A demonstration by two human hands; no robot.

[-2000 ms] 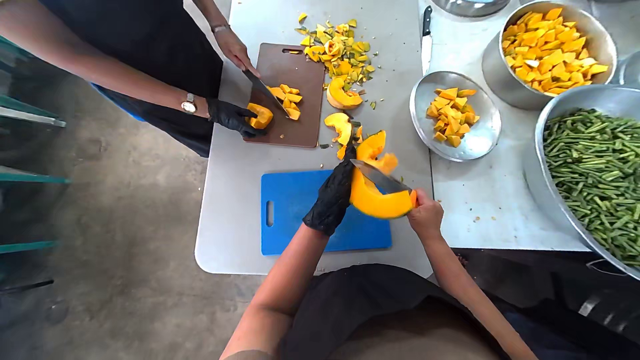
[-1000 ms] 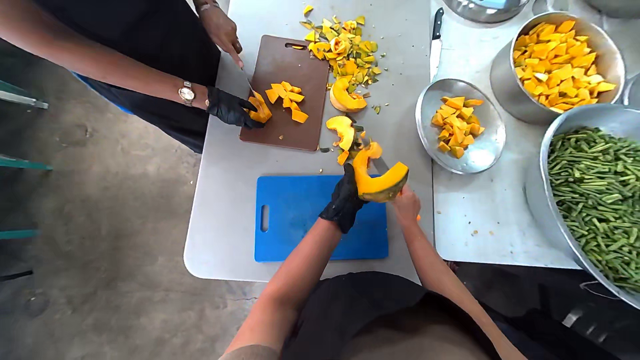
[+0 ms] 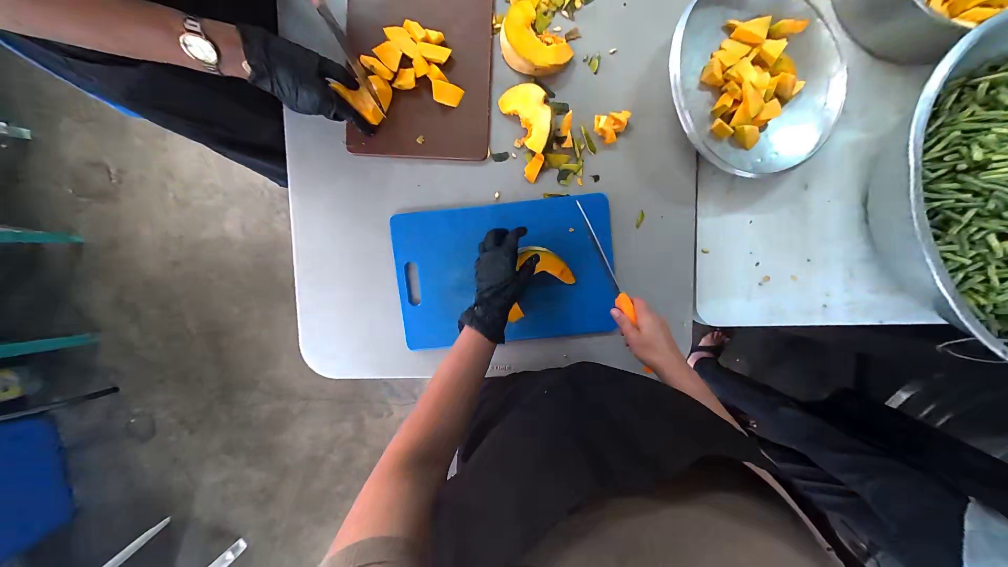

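My left hand (image 3: 499, 277), in a black glove, presses a curved pumpkin slice (image 3: 555, 266) onto the blue cutting board (image 3: 441, 307). Part of the slice is hidden under the glove, and orange flesh also shows below the hand. My bare right hand (image 3: 647, 329) grips the orange handle of a kitchen knife (image 3: 600, 246). Its blade lies over the board's right part, angled up and left, apart from the slice. Beyond the board are a peeled-looking pumpkin slice (image 3: 529, 112), a thicker pumpkin piece (image 3: 529, 46) and small scraps of peel (image 3: 568, 167).
At the upper left a co-worker's gloved hand (image 3: 295, 75) holds pumpkin on a brown cutting board (image 3: 429, 140) with cubes, a knife blade against it. On the right stand a metal bowl (image 3: 803, 134) of pumpkin chunks and a large pot (image 3: 898, 193) of cut green beans.
The pumpkin piece, held up above the table before, is now down on the blue board under my left hand. My right hand and knife have come away from it to the right. The view has shifted.
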